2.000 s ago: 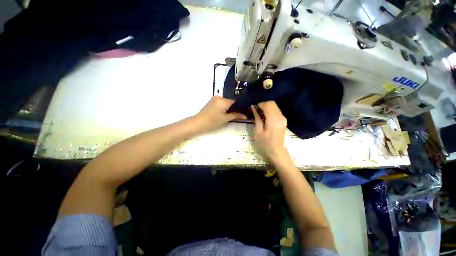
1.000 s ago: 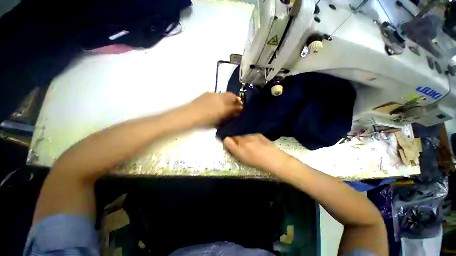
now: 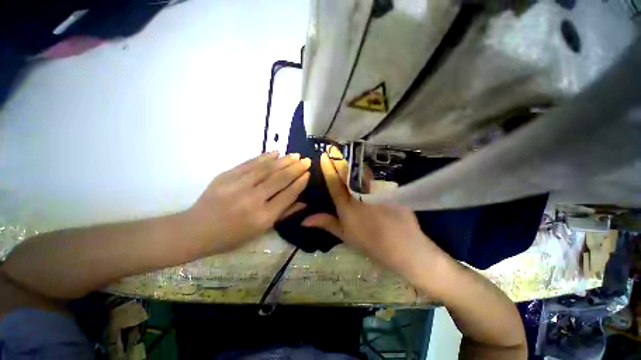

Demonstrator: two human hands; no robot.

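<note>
A navy-black garment piece (image 3: 313,235) lies under the head of the white sewing machine (image 3: 422,77) and over the needle area. More of the cloth spreads right, below the machine arm. My left hand (image 3: 242,200) lies flat with its fingertips on the cloth's left part, not closed round it. My right hand (image 3: 372,225) presses on the cloth with its fingers stretched up to the lit presser foot (image 3: 327,149), its thumb apart. The needle tip cannot be made out. A thin dark loop (image 3: 280,281) hangs from the cloth over the table's front edge.
A dark garment pile (image 3: 105,17) with a pink strip (image 3: 74,47) and a white label (image 3: 69,22) lies at the upper left. The worn table edge (image 3: 211,281) runs below my arms. Tan paper (image 3: 596,253) and clear plastic bags (image 3: 576,327) are at the right.
The view has moved closer to the machine. My left hand has flattened on the cloth. My right hand has moved from the cloth's near corner up to the presser foot. The thin loop has come into view.
</note>
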